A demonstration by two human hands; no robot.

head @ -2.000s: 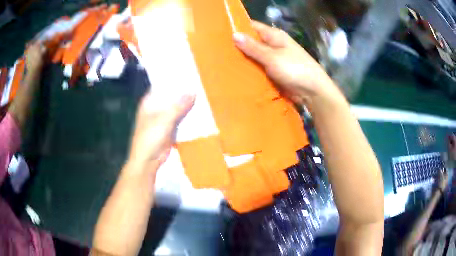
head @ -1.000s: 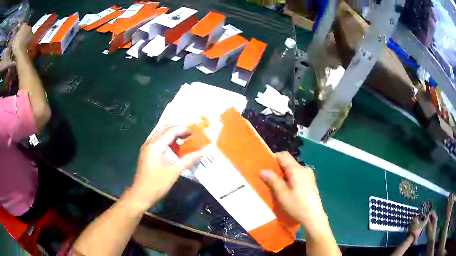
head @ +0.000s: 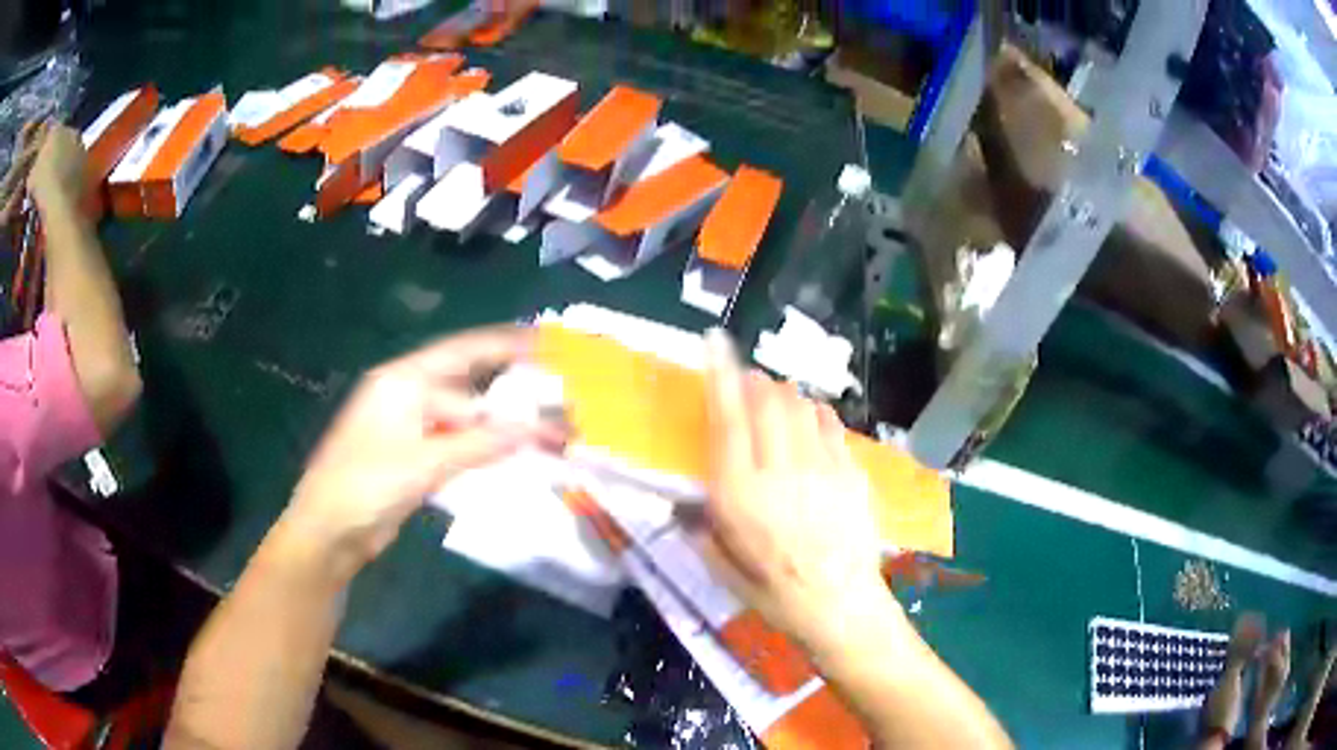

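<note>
An orange and white retail box [head: 631, 403] is held partly unfolded above a stack of white sheets [head: 513, 535]. One orange panel slants right, and a white and orange panel hangs down toward the bottom edge. My left hand [head: 418, 440] is at the box's left end, with fingers and thumb around a white flap; it is blurred. My right hand [head: 785, 476] holds the box's middle, its fingers over the orange panel. Dark glossy round parts [head: 660, 674] in clear film lie below the box, partly hidden by it and my right arm.
Several opened boxes [head: 601, 132] stand across the back of the green bench. A clear bottle [head: 836, 220] and crumpled white tissue [head: 807, 352] are near the metal post [head: 1056, 249]. A neighbour in pink [head: 59, 425] is left. A black-dotted sheet [head: 1158, 667] and other hands are right.
The box has turned from a steep slant to a flatter one and its panels have spread apart. My left hand has moved left and up; my right hand has moved up and left over the box.
</note>
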